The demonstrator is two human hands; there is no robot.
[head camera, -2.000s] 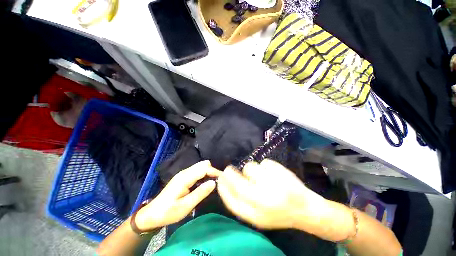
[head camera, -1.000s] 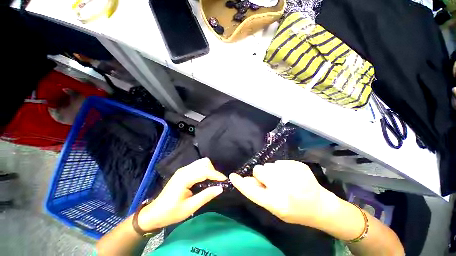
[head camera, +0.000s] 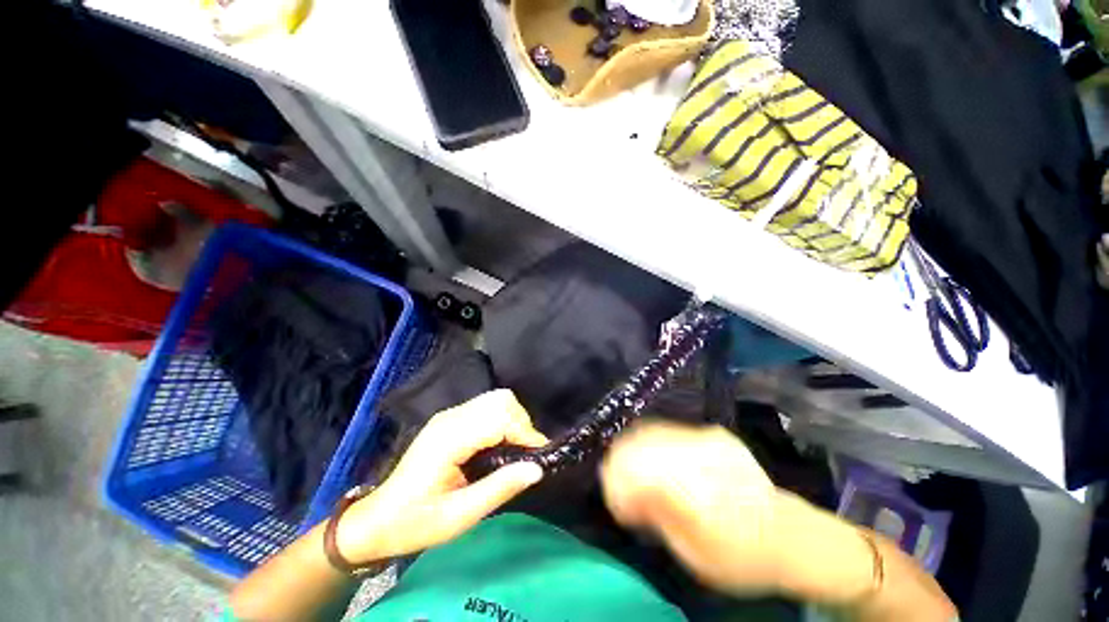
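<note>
A narrow black glittering trim [head camera: 626, 401] runs from the table edge down to my left hand. Its upper end meets the table edge at a small pale shiny spot. My left hand [head camera: 456, 468] pinches the lower end of the trim between thumb and fingers. My right hand [head camera: 687, 498] is blurred, just right of the trim and apart from it; its fingertips are unclear, and no needle or thread can be made out. Black garment fabric [head camera: 566, 316] lies beyond my hands, under the table edge.
The white table [head camera: 584, 207] holds a black smartphone [head camera: 465, 73], a tan container [head camera: 584, 55] with dark pieces, a yellow-and-black striped bundle [head camera: 791, 158], scissors [head camera: 955, 322] and black cloth [head camera: 961, 134]. A blue crate [head camera: 183, 425] with dark cloth stands on the floor at left.
My right hand has come away from the trim to the right and blurred. My left hand still pinches the trim, which now shows as an unbroken strip up to the table edge.
</note>
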